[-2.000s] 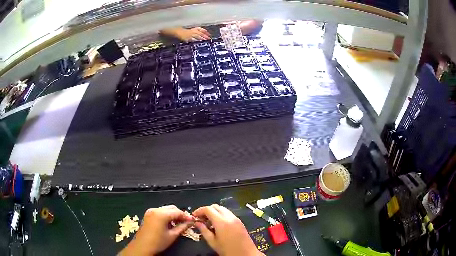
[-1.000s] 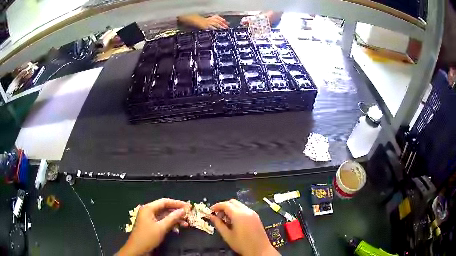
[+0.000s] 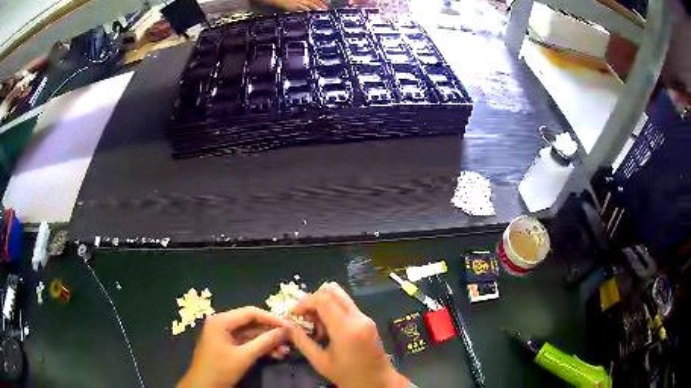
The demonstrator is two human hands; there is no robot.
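My left hand (image 3: 236, 345) and my right hand (image 3: 341, 337) meet at the lower middle over the green mat (image 3: 250, 269), fingertips pinched together. A tiny pale piece shows between the fingertips, too small to make out; which hand grips it is hard to tell. A pile of small whitish pieces (image 3: 285, 297) lies just behind the fingers, partly hidden by my right hand. A second pile of cream-yellow pieces (image 3: 194, 306) lies left of my left hand. A dark housing (image 3: 292, 374) shows dimly below the hands at the bottom edge.
Stacked black blister trays (image 3: 318, 91) stand on the raised black surface (image 3: 303, 182). To the right are a white bottle (image 3: 547, 174), a round tub (image 3: 524, 244), a red block (image 3: 439, 324), a dark stick tool (image 3: 464, 333) and a green screwdriver (image 3: 572, 367). Another person's hand (image 3: 299, 4) shows behind the trays.
The view has tilted down, so the trays sit higher. My hands have moved off the whitish pile towards me and come together, uncovering both piles.
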